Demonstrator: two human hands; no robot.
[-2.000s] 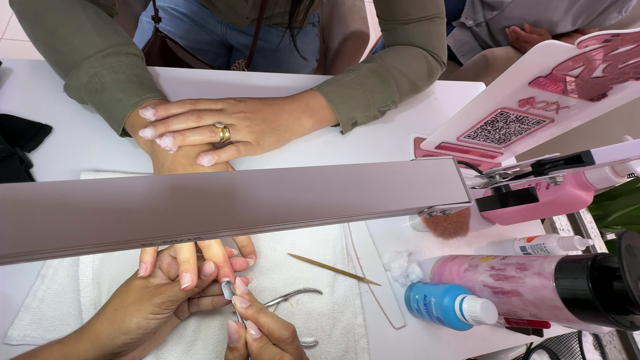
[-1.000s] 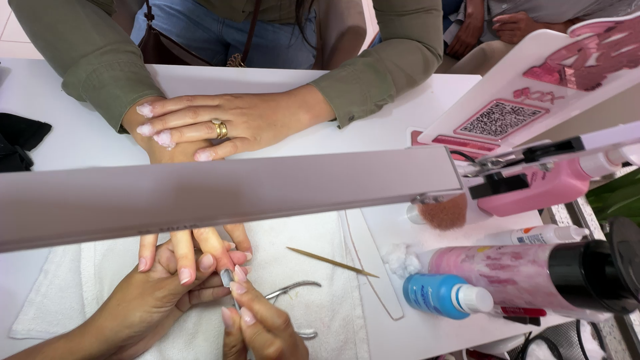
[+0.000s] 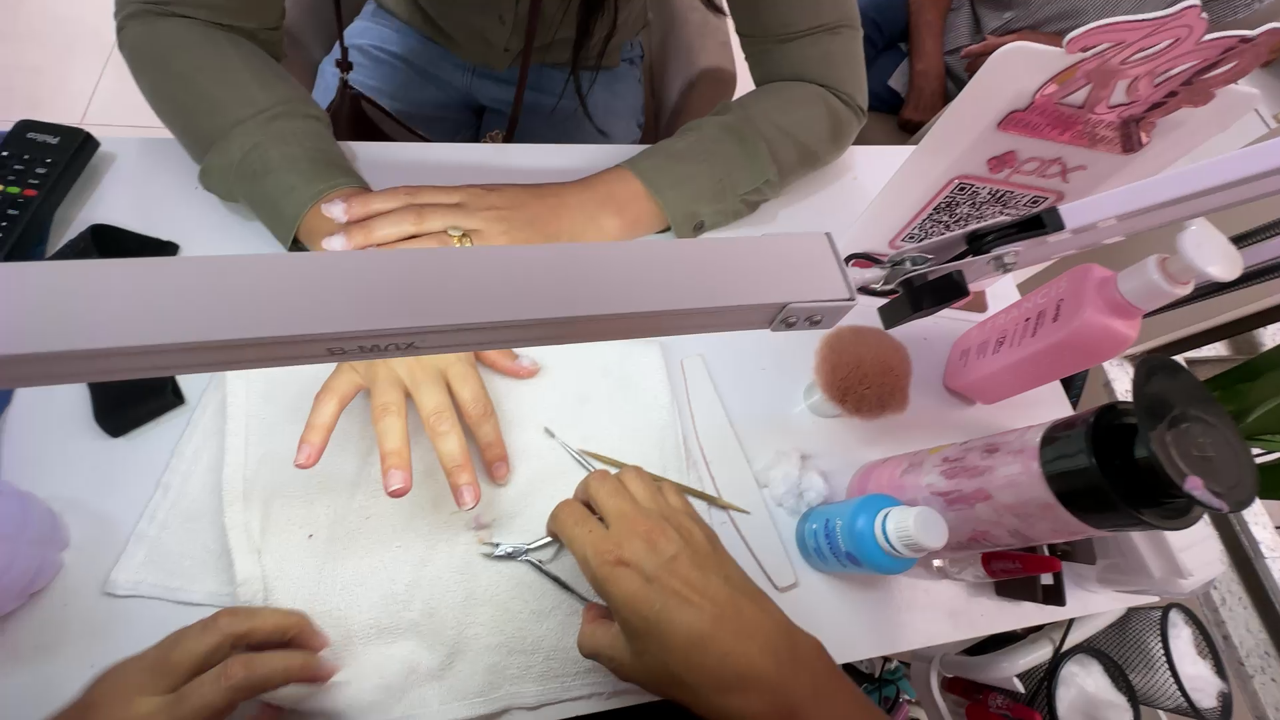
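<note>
My right hand [image 3: 670, 580] is over the white towel [image 3: 330, 530], its thumb and fingers around the handles of metal cuticle nippers [image 3: 520, 551]. A slim metal tool [image 3: 570, 450] runs under its fingers, beside a wooden stick [image 3: 690, 489]. My left hand [image 3: 230, 655], blurred, hovers at the towel's lower left with fingers loosely curled, beside a blurred white patch that I cannot make out. The other person's hand [image 3: 420, 410] lies palm down on the towel, fingers spread. That person's other hand [image 3: 500, 210], with a ring, rests behind the lamp bar.
A lamp bar [image 3: 430, 300] crosses the view. At right are a nail file [image 3: 735, 470], cotton [image 3: 793, 480], a brush [image 3: 862, 370], a blue bottle [image 3: 860, 535], a pink pump bottle [image 3: 1045, 330] and a pink-patterned container [image 3: 970, 490]. A remote control [image 3: 40, 180] and black strap [image 3: 135, 400] lie left.
My left hand has let go of the other person's fingers and moved left and down. My right hand has left the fingertip, where it held a slim tool, and is now at the nippers.
</note>
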